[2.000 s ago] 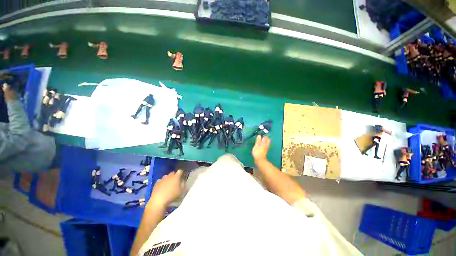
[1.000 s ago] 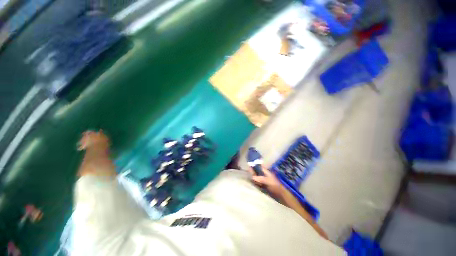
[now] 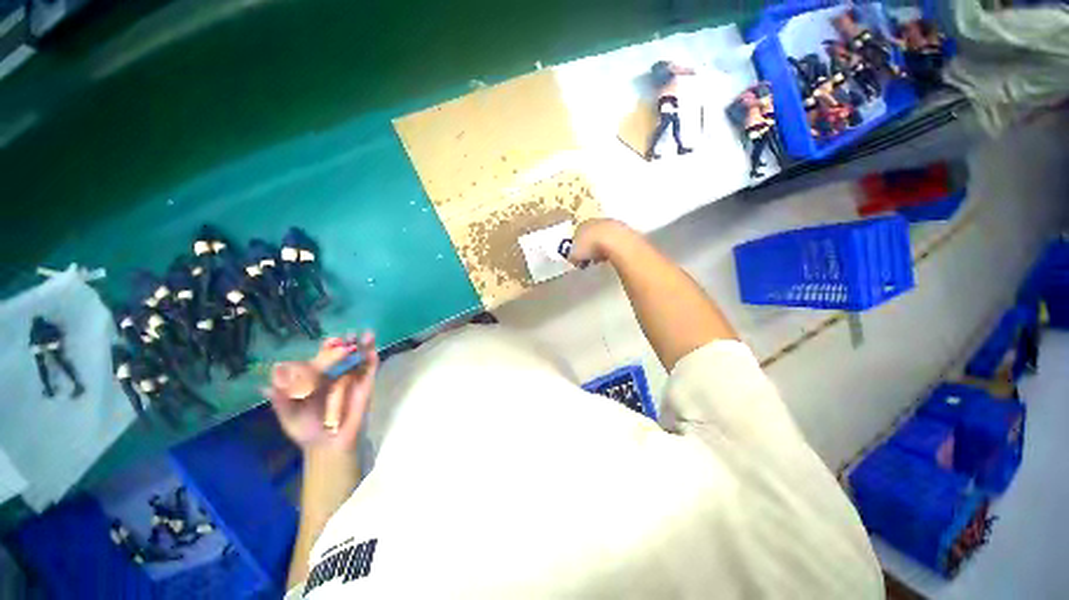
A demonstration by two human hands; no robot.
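Observation:
My left hand (image 3: 322, 396) is palm up at the bench's front edge. It holds a small round pinkish-orange cup (image 3: 295, 379) and a thin pale stick (image 3: 333, 408); a small bluish piece (image 3: 348, 365) is at its fingertips. My right hand (image 3: 594, 241) pinches a small dark piece (image 3: 566, 247) at the white pad (image 3: 543, 252), which lies on the spotted tan cardboard (image 3: 469, 158). Contact with the pad is unclear. Navy-and-black leg parts (image 3: 211, 305) are piled on the teal bench, left of the cardboard.
One leg part lies on a white sheet (image 3: 73, 434) at left. A figure (image 3: 668, 111) lies on the right white sheet (image 3: 615, 94). Beyond is a blue crate of figures (image 3: 768, 88). Blue crates (image 3: 821, 267) and a red one (image 3: 903, 188) stand below the bench.
The view has swung back to the bench. My left hand has left the belt and now holds the cup. My right hand has moved from beside the bench to the white pad.

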